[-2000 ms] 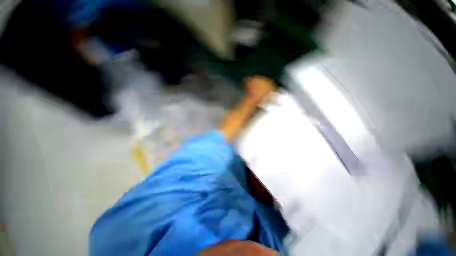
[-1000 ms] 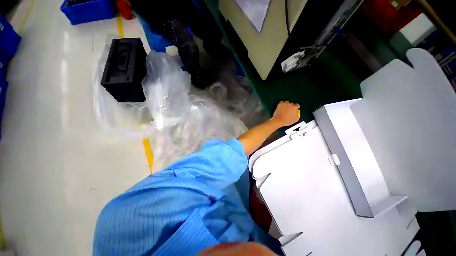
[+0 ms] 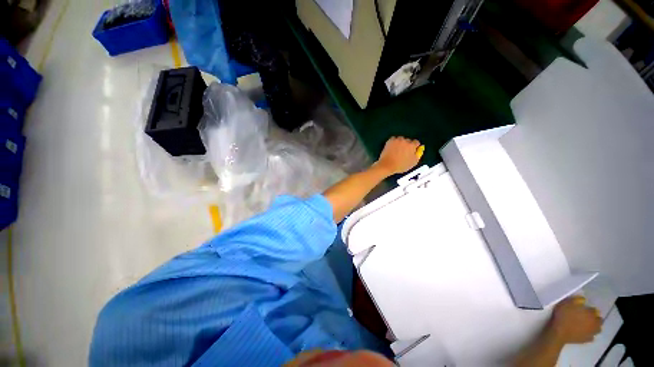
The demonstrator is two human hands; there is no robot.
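Note:
A white card box [image 3: 534, 204] with a standing narrow wall and a large lid panel lies at the right, on a stack of flat white blanks [image 3: 423, 247]. My left hand [image 3: 401, 155] is past the stack's far left corner, over the green bench, with fingers curled and yellow on a fingertip. Nothing shows in it, but its grip is unclear. My right hand [image 3: 577, 321] is blurred at the lower right, beside the box's near corner flap, with yellow on its fingers. Whether it touches or grips the flap cannot be told.
The green bench [image 3: 448, 107] carries a cream and black machine [image 3: 351, 54] at the far side. On the floor at left are a black item [image 3: 176, 111] beside clear plastic bags [image 3: 240, 132], and blue crates [image 3: 133, 29]. A person in dark clothing [image 3: 262, 54] is at the top.
My right hand has come into view at the lower right. My left hand is still past the stack's corner. The view has shifted slightly; the box's standing wall looks much the same.

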